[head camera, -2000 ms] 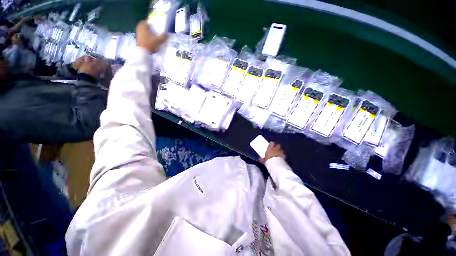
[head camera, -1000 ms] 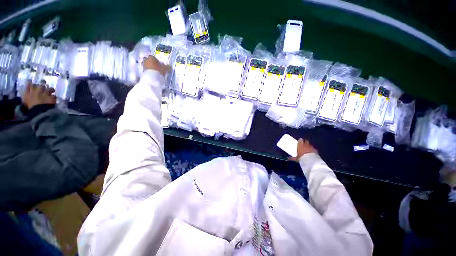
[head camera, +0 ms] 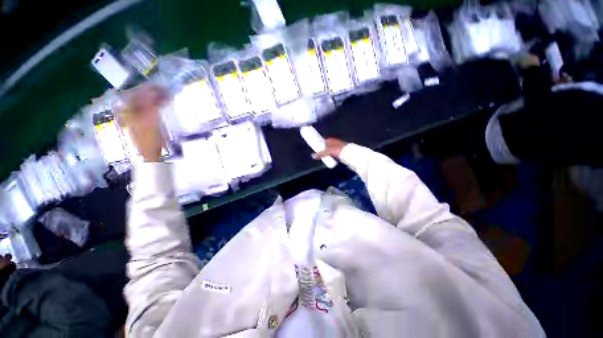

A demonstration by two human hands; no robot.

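Note:
My right hand holds a plain white case by its lower end, just above the black bench. My left hand is blurred and lies over the left part of the row of bagged cases; whether it grips anything cannot be told. The bagged cases show yellow bands and black prints at the top, in crinkled clear film. A dense pile of stacked white cases sits near the bench edge between my hands.
Two small white slips lie on the black bench. A white case lies on the green belt. More bagged cases lie far left. A dark sleeve shows lower left, another person's hand upper right.
The view has turned, tilting the row up to the right. My left hand has moved from one bagged case to the row's cases beside it. My right hand still holds the white case, now more edge-on.

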